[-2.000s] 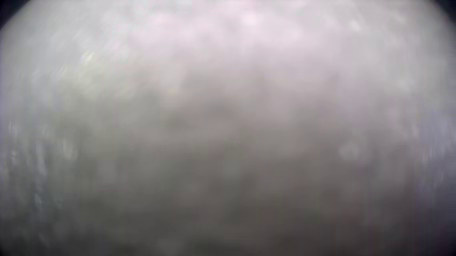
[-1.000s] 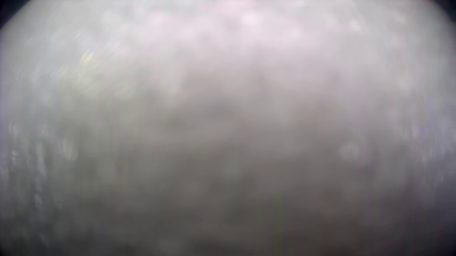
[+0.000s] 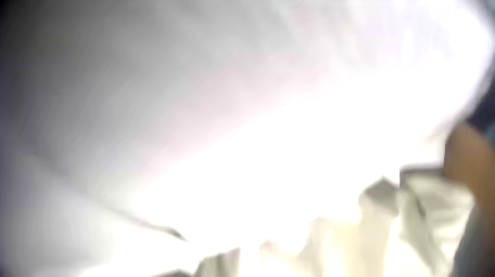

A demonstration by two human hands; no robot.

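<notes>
A very bright, overexposed whitish surface fills most of the view and is badly blurred. Below it, pale cloth-like folds show at the lower right. A blurred skin-toned shape, perhaps part of a hand or arm, is at the right edge; whose it is I cannot tell. Neither my left hand nor my right hand can be made out for certain. No held object can be made out.
A thin dark line runs down across the lower left. A dark blue patch lies at the right edge above the skin-toned shape. Nothing else can be told apart.
The even grey blur that covered the view has given way to a bright white area. Pale folds, a dark line and a skin-toned shape now show at the bottom and right.
</notes>
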